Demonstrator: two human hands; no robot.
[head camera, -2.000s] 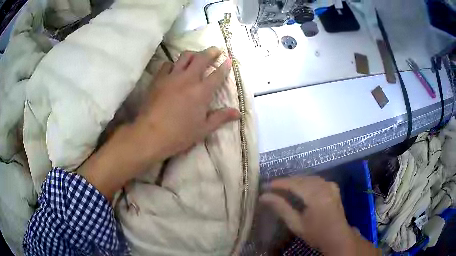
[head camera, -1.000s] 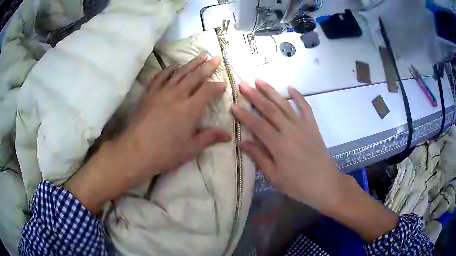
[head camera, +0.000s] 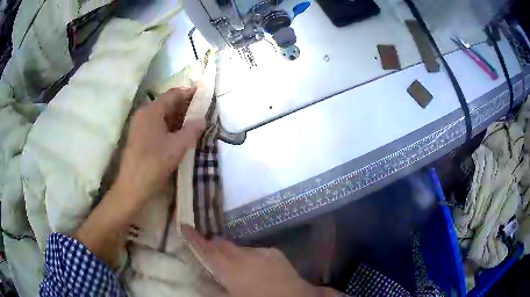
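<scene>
The cream quilted puffer jacket (head camera: 75, 133) fills the left side, partly on the machine table. Its front edge is turned over, showing the flat cream facing edge (head camera: 186, 191) beside the checked lining (head camera: 207, 185). My left hand (head camera: 152, 145) grips the edge below the needle area, fingers curled and partly hidden by the cloth. My right hand (head camera: 247, 267) holds the same edge lower down, at the near end of the checked strip; its fingertips are partly hidden. The zipper teeth are not clearly seen. The sewing machine head (head camera: 235, 23) stands beyond the jacket's top end.
On the white table (head camera: 290, 151) lie brown pieces (head camera: 419, 94), pink and teal tweezers or snips (head camera: 477, 60) and a black pad (head camera: 348, 8). Black straps (head camera: 450, 75) cross the right side. A blue bin (head camera: 447, 232) with cream garments (head camera: 491, 191) stands below right.
The jacket edge, flat with its zipper up before, is now turned over to show checked lining. My right hand has moved down toward me; my left hand has closed on the edge. The view has shifted.
</scene>
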